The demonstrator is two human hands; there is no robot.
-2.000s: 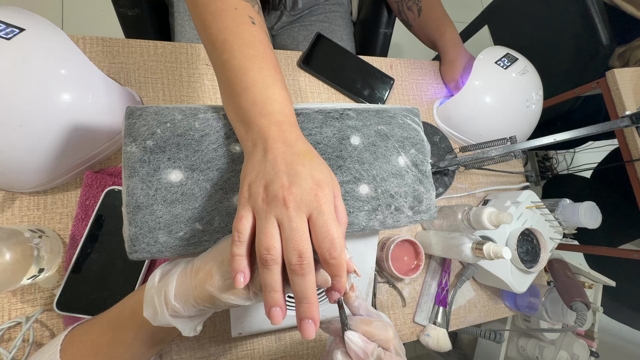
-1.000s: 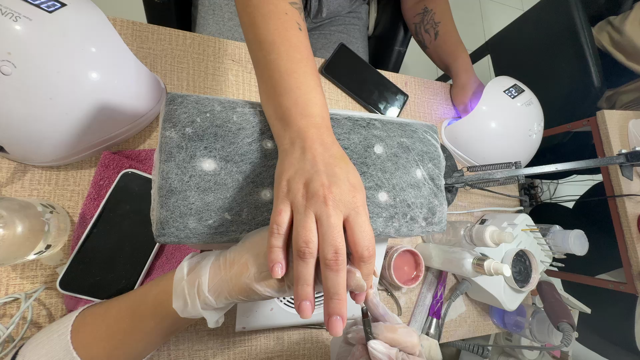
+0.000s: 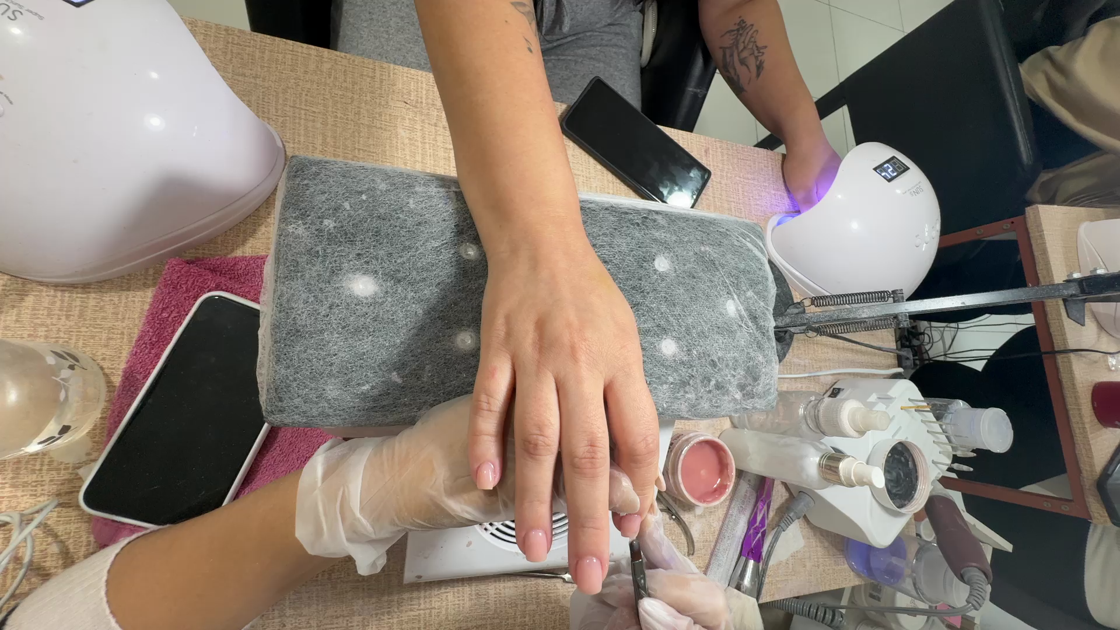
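My left hand (image 3: pixel 437 477), in a translucent glove, reaches under another person's outstretched hand (image 3: pixel 564 332), its fingertips closed around that person's index finger. My right hand (image 3: pixel 669 586), gloved too, grips a thin dark-handled nail brush (image 3: pixel 639 573) at the bottom edge, the tip close to the index fingernail. The person's forearm lies over a grey armrest cushion with a fibrous cover (image 3: pixel 376 350). Beside my right hand stands an uncapped jar of pink gel (image 3: pixel 703 470). The person's other hand (image 3: pixel 809 175) is inside a small white nail lamp (image 3: pixel 862 223) giving purple light.
On the left are a large white lamp (image 3: pixel 122 131), a phone (image 3: pixel 184 411) on a pink towel (image 3: pixel 201 276) and a clear bottle (image 3: pixel 44 398). A black phone (image 3: pixel 637 140) lies behind the cushion. Right are spray bottles (image 3: pixel 787 455), a nail drill machine (image 3: pixel 866 499) and a metal lamp arm (image 3: pixel 954 304).
The view has shifted, moving the scene rightward between the first frame and the second. My left hand stays under the person's fingers and my right hand keeps the brush near the same nail.
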